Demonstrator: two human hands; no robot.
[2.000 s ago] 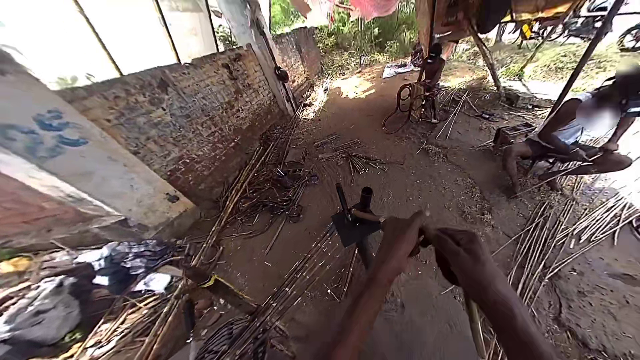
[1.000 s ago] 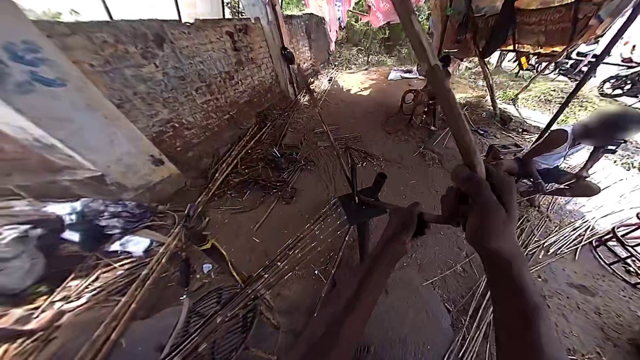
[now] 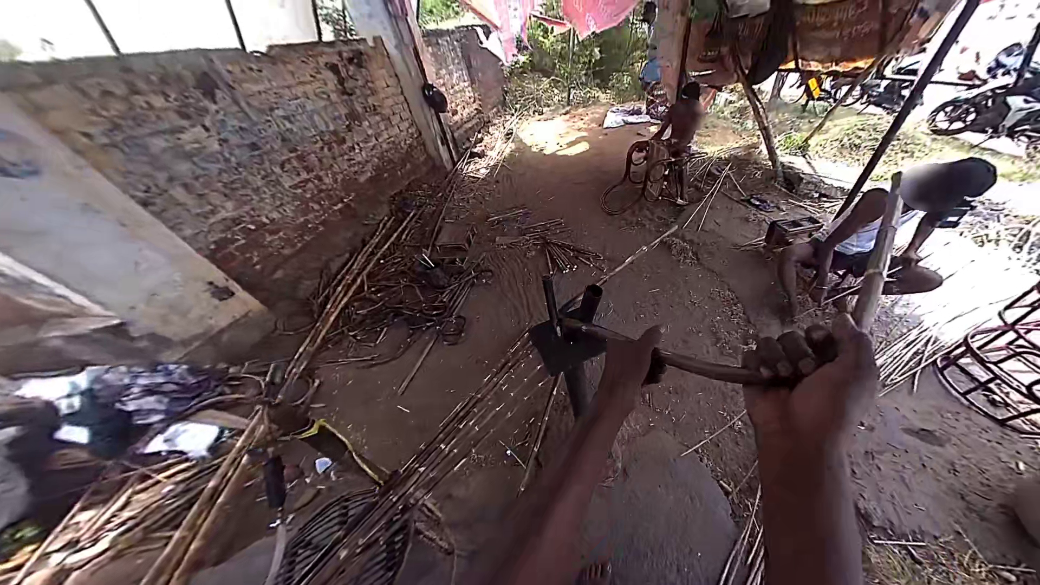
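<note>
A curved cane pole point(image 3: 707, 367) runs from a metal bending stand point(image 3: 565, 345) on a post, through both my hands, and then up to the right. My left hand point(image 3: 636, 357) is closed around it just right of the stand's plate. Farther right, my right hand point(image 3: 812, 366) grips the same pole where it turns upward. The pole's near end lies against the stand's upright pegs. My palms hide parts of the pole.
Cane bundles point(image 3: 463, 439) lie left of the stand, with a tangled heap of bent pieces point(image 3: 406, 284) by the brick wall point(image 3: 268, 154). A person point(image 3: 877, 236) sits at right near a cane frame point(image 3: 999, 366); another person point(image 3: 682, 130) is farther back.
My right hand, lower and closer to my left two seconds ago, has moved right along with the pole. The pole's upper part now leans right, where one second ago it leaned left.
</note>
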